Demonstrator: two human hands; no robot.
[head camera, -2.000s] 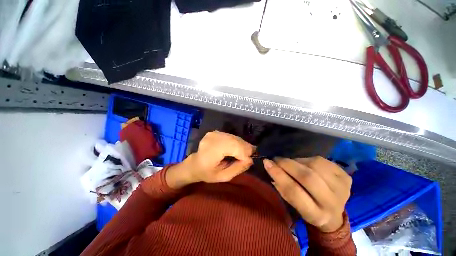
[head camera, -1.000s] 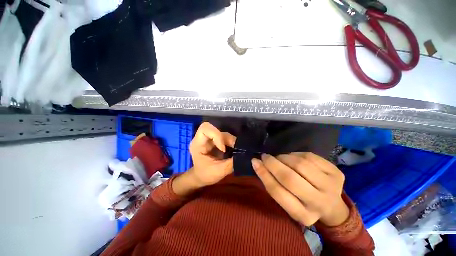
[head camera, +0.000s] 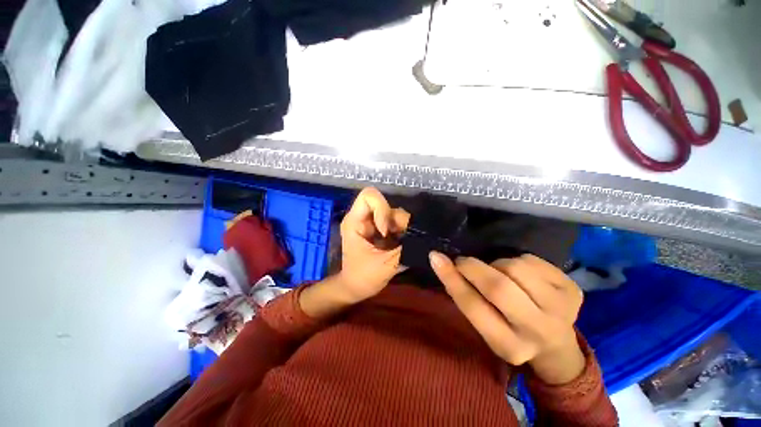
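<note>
A small black pocket piece (head camera: 424, 248) with a thin white line is held in front of my body, below the table's front edge. My left hand (head camera: 367, 248) grips its left side between thumb and fingers. My right hand (head camera: 511, 307) pinches its right side with thumb and fingertips. The lower outline of the piece is hard to tell against the dark area behind it. A larger black garment panel (head camera: 219, 79) with white broken lines lies on the table at the upper left, one corner over the ruler.
Red-handled shears (head camera: 659, 108) and a dark-handled tool (head camera: 641, 23) lie at the table's right. A ruler strip (head camera: 467, 181) runs along the front edge. White cloth (head camera: 108, 75) lies at left. Blue crates stand below, the left one (head camera: 313, 225) with a dark red lump (head camera: 257, 248).
The hands have come from pinching a barely visible dark thing to holding the black piece spread between them. Since one second ago, the left fingers have shifted slightly. The camera view has also shifted.
</note>
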